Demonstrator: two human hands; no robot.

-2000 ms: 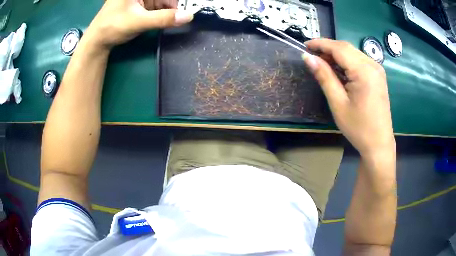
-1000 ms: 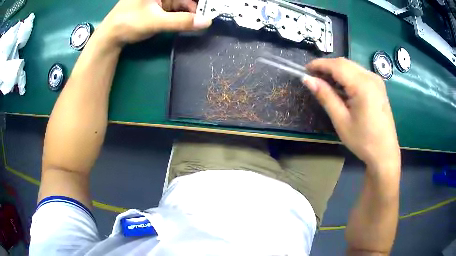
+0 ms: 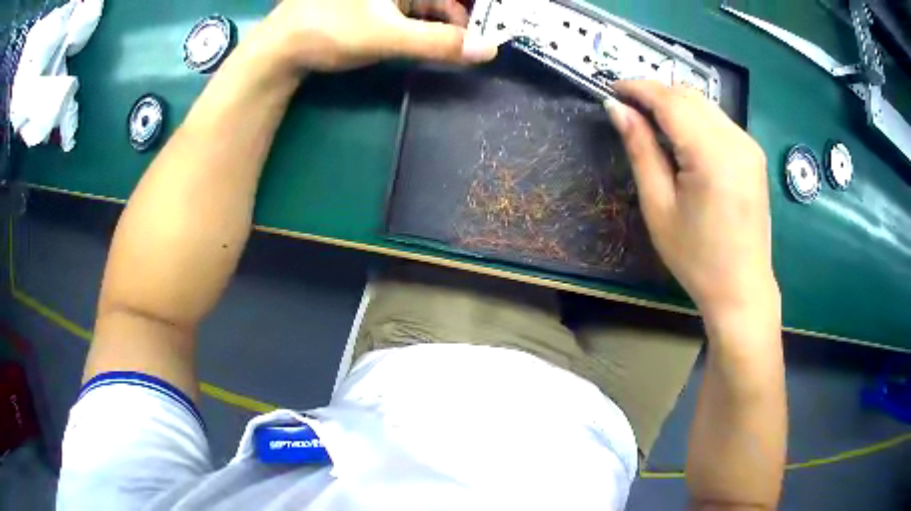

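Observation:
My left hand [image 3: 370,35] grips the left end of the silver three-position holder [image 3: 559,28], its thumb on the near corner. The holder is raised over the back of the black scrap tray [image 3: 425,165], its plate face with small holes showing. My right hand [image 3: 689,170] holds silver tweezers [image 3: 574,75] between thumb and forefinger. The tweezer tips lie at the holder's near edge, close to its left end; whether they grip a wire cannot be told. Copper wire offcuts [image 3: 519,200] lie scattered in the tray.
Two round units [image 3: 209,43] lie at left on the green bench [image 3: 320,150]. Two more round units [image 3: 802,174] lie at right. A crumpled white cloth [image 3: 45,75] is at far left. Long silver-white pointed arms [image 3: 789,38] extend over the bench at back right.
The tweezers were at the holder, dropped away over the tray, and are back at its near edge further left. The view has shifted, so bench things appear further right.

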